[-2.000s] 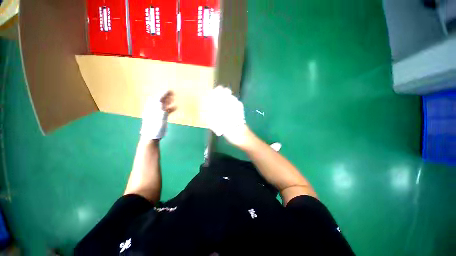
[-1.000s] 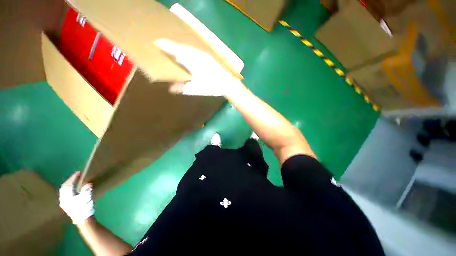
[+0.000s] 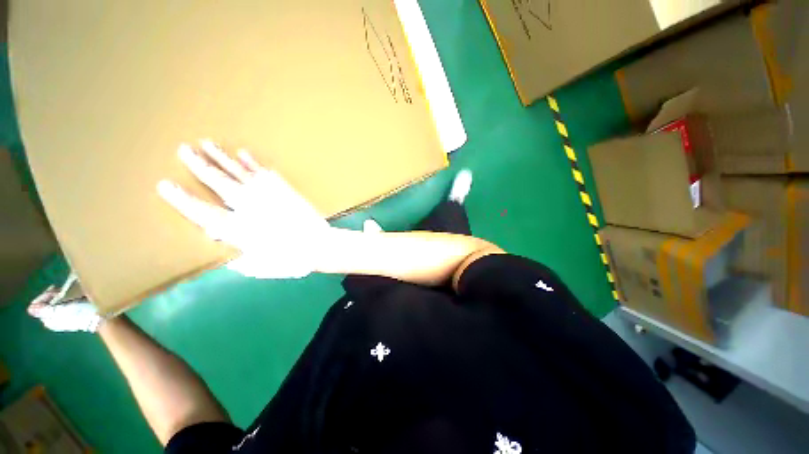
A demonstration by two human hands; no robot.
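Observation:
A large brown master carton (image 3: 204,80) fills the upper left, with its top flap lying over the contents, so the red boxes inside are hidden. My right hand (image 3: 257,213), in a white glove, lies flat on the flap near its front edge with fingers spread. My left hand (image 3: 66,310), gloved with bare fingertips, is at the carton's near left corner, its fingers curled on a flap edge. A white-looking board (image 3: 439,84) shows beside the carton's right side, low at the floor.
Another large carton (image 3: 585,35) stands at the upper right. Beyond the yellow-black floor tape (image 3: 577,168) are stacked cartons, an open one (image 3: 643,182) showing red inside, and a grey-white bench (image 3: 763,346). A carton (image 3: 40,426) is at the lower left. My feet are beside the master carton.
The raised flap has come down over the red boxes. My right hand has moved left and down onto the flap's face. My left hand has moved up and left with the corner.

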